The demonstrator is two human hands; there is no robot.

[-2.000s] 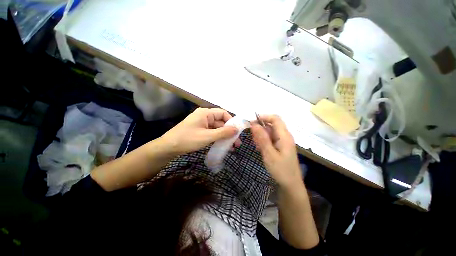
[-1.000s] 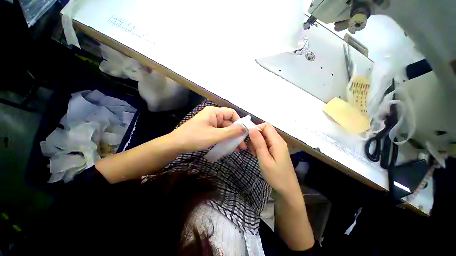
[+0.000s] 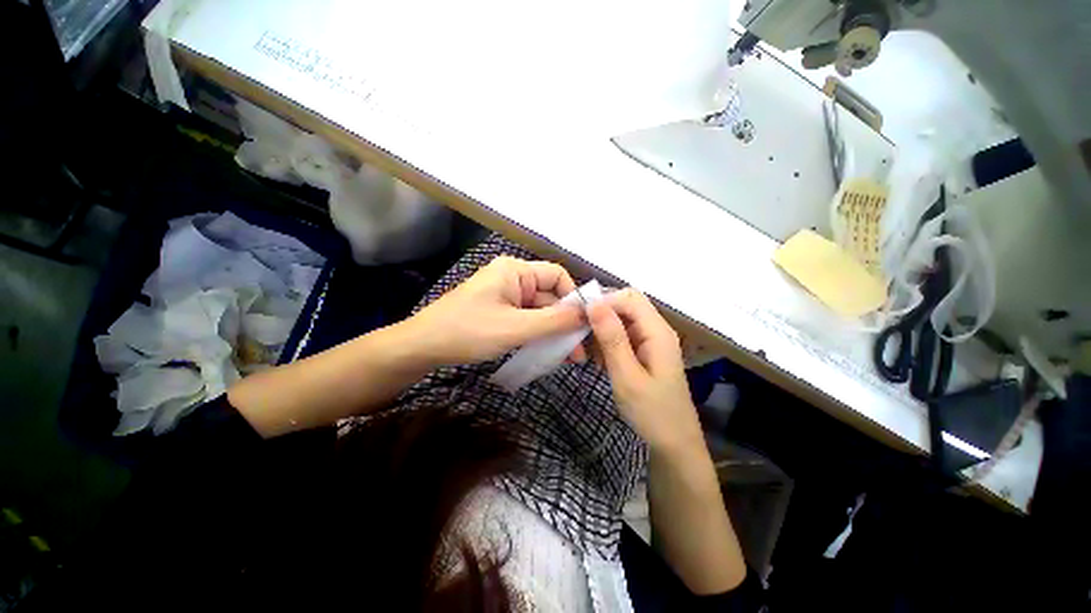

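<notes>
A small white fabric piece (image 3: 541, 357) is held over the checked lap covering, just in front of the table edge. My left hand (image 3: 509, 309) pinches it between thumb and fingers; its free end hangs down below the fingers. My right hand (image 3: 637, 347) pinches the upper end of the piece, and its fingertips meet those of my left hand. The fingertips cover much of the upper end.
The sewing machine head (image 3: 909, 36) is at upper right. Tweezers (image 3: 834, 141), a printed label (image 3: 861, 216), a yellow cardboard template (image 3: 830, 274), white strips (image 3: 975, 281) and black scissors (image 3: 915, 341) lie at right. White pieces (image 3: 197, 317) fill a dark blue bin at left.
The view has shifted slightly. The metal tip seen at my right fingers two seconds ago no longer shows. Both hands have closed together at the upper end of the fabric.
</notes>
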